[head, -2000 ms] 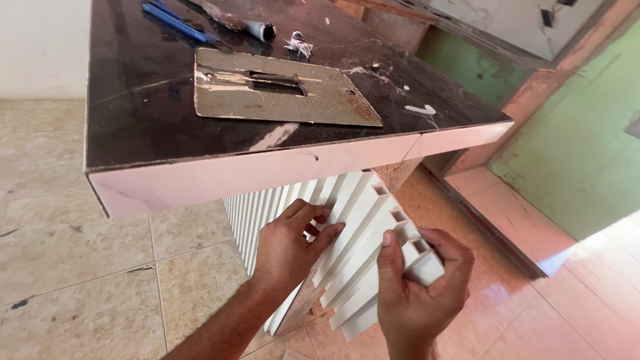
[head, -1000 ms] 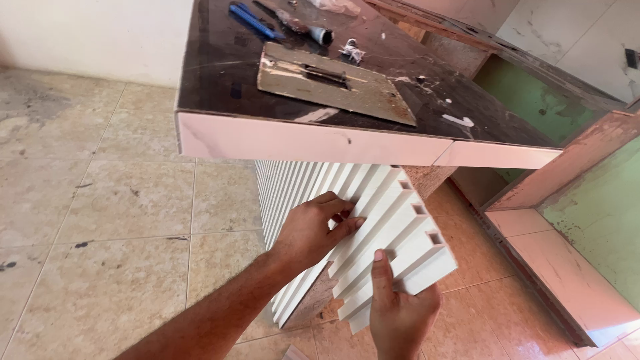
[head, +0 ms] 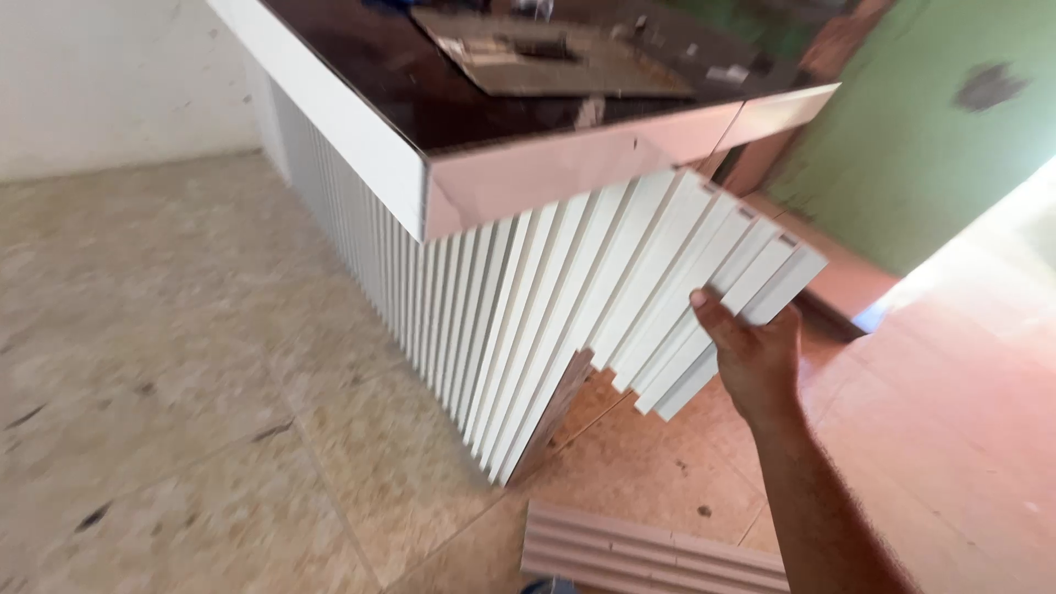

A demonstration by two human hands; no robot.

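Note:
My right hand grips the right edge of a white fluted wall panel, thumb on the ribbed face and fingers behind. The panel slants under the pink front edge of a dark marble-look countertop, its hollow rib ends showing at the upper right. Beside it, white ribbed cladding covers the counter's side down to the floor. The seam between the held piece and the cladding is hard to tell. My left hand is out of view.
On the countertop lies a flat worn plate with a slot, near small scraps. A loose fluted strip rests on the tiled floor at the bottom. A green wall stands at the right, a white wall at the left.
My left hand has left the panel and gone out of view, while my right hand still grips the panel's right side. The view has shifted, showing more of the counter's left side.

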